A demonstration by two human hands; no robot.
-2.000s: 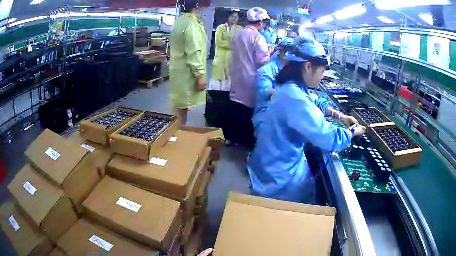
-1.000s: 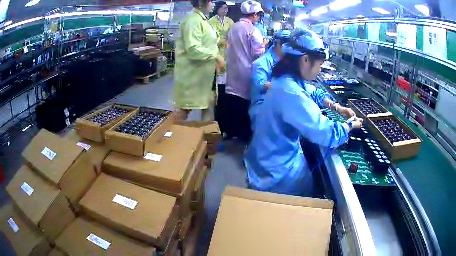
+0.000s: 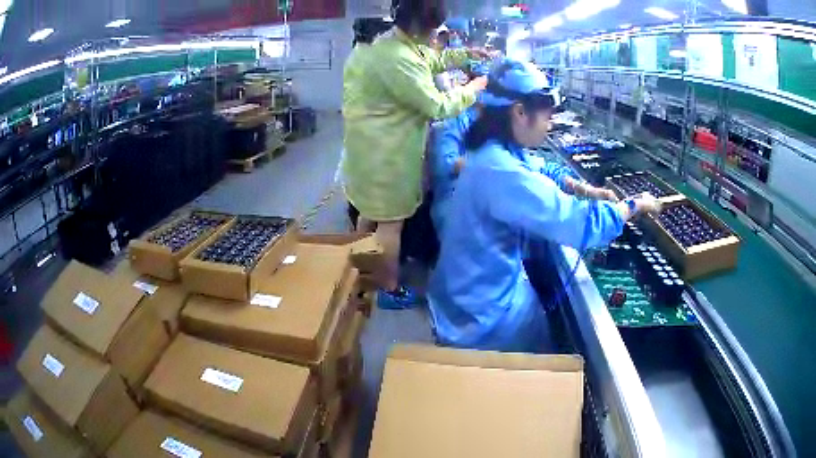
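Neither of my hands shows in the head view. Nearest in front of me is a brown cardboard flap or box (image 3: pixel 479 407), cut off by the bottom edge. To its right a green circuit board (image 3: pixel 640 311) lies across the conveyor rails, with rows of black capacitors (image 3: pixel 660 268) with pale tops and a small copper-red coil (image 3: pixel 617 297) near its left side. Two open cartons of capacitors (image 3: pixel 716 255) stand beside the line.
A worker in blue (image 3: pixel 505 224) sits at the line, an arm over the cartons. A person in yellow-green (image 3: pixel 385 134) stands behind. Stacked closed cartons (image 3: pixel 255 313) fill the left, with open capacitor cartons (image 3: pixel 215 279) on top. The metal rail (image 3: pixel 617 376) runs at right.
The worker in blue has moved a hand from over the board to the capacitor carton. The person in yellow-green has moved right, now hiding the person in pink. The view has shifted slightly.
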